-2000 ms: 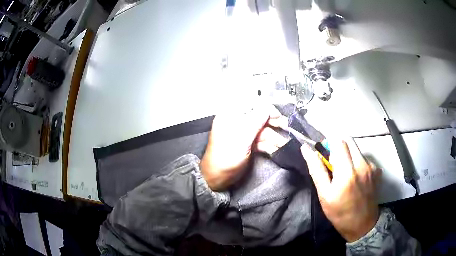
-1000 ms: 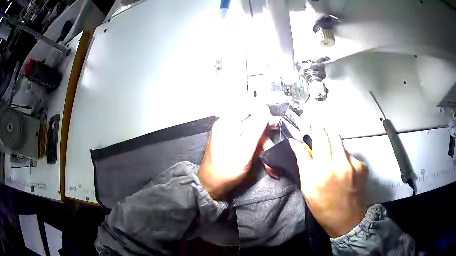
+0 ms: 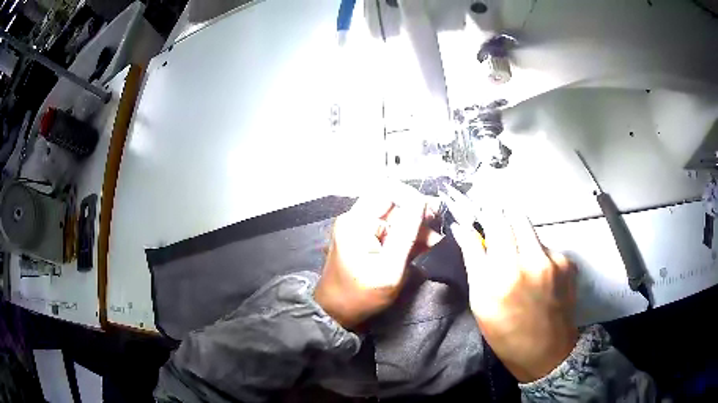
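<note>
A dark grey garment panel [image 3: 244, 250] with a black border lies on the white table and runs under my left forearm. My left hand [image 3: 370, 260] is bent around the cloth near the needle area and pinches its edge. My right hand [image 3: 516, 291] is beside it on the right, closed on small scissors; only a bit of the orange handle [image 3: 481, 236] and dark metal shows between the fingers. The blades point at the dark narrow band [image 3: 442, 193] by the presser foot [image 3: 464, 157]. Glare hides the fingertips and the blade tips.
The white sewing machine arm [image 3: 598, 47] with a round knob [image 3: 497, 67] is at upper right. A grey-handled awl [image 3: 622, 240] lies right of my right hand. At far left, beyond the brown edge strip [image 3: 118, 173], are a spool [image 3: 22, 212], a red-and-black item [image 3: 69, 132] and a dark phone-like object [image 3: 86, 232].
My right hand has moved slightly left and closer to my left hand, covering most of the scissors. My left fingers have curled more over the cloth. The view has shifted slightly.
</note>
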